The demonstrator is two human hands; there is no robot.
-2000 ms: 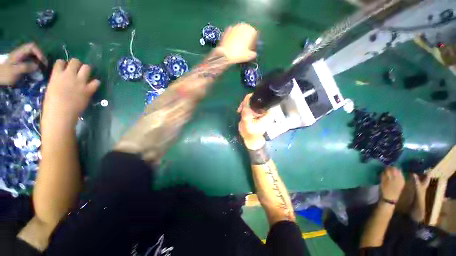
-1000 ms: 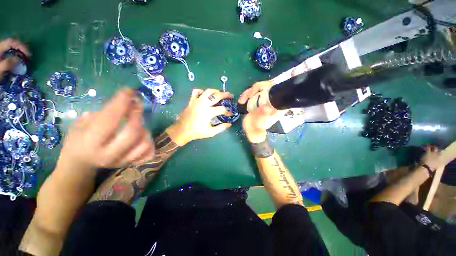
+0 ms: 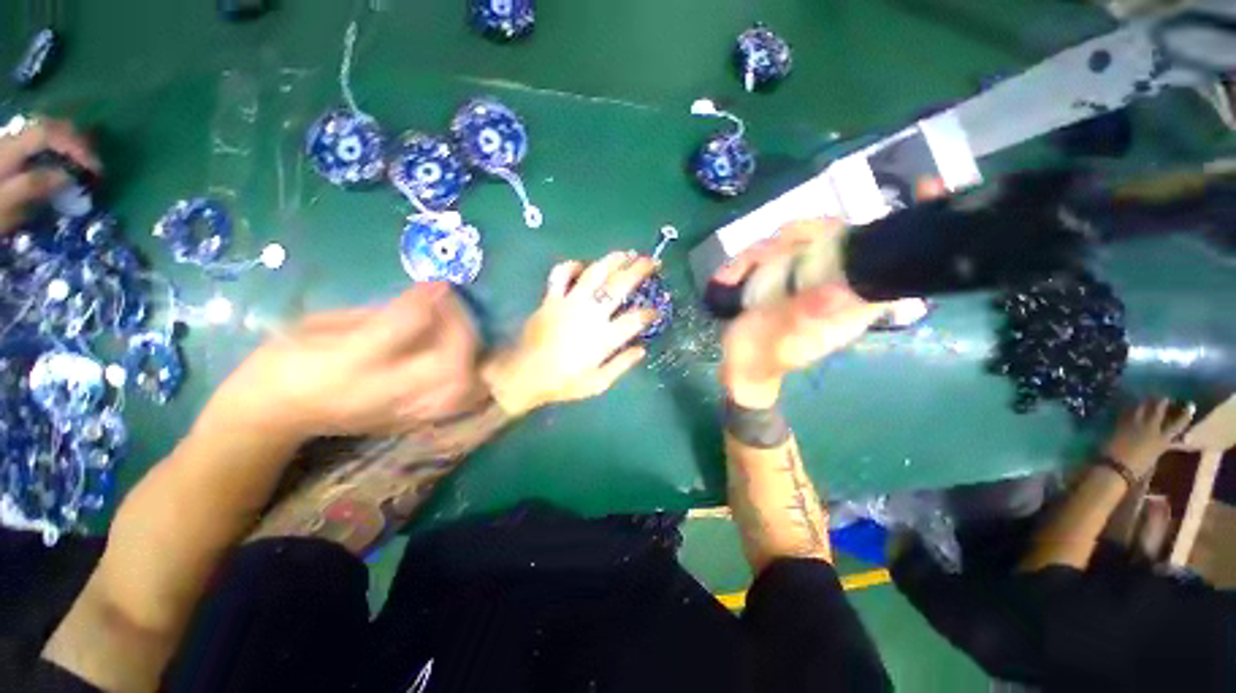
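My left hand (image 3: 586,329) is closed around a blue-and-white corded unit (image 3: 652,307) on the green bench; the fingers cover part of it, and its white cord end sticks out above. My right hand (image 3: 793,291), slightly blurred, grips the thick black electric screwdriver (image 3: 962,248), which lies nearly level in view. The tool's dark front end is to the right of the unit, apart from it. The white-grey screw feeder (image 3: 800,203) is behind my right hand, partly hidden.
Several patterned units (image 3: 430,169) lie at upper left, others near the top. A neighbour's blurred forearm (image 3: 203,460) crosses over my left forearm. Bulk units (image 3: 61,379) are piled far left. Black small parts (image 3: 1064,345) are heaped at right, near another person's hand (image 3: 1149,436). A grey metal arm (image 3: 1071,88) runs upper right.
My left hand came back from the far side and now holds a unit. Since one second ago, my right hand and the screwdriver have moved right, away from the unit. The neighbour's hand moved right.
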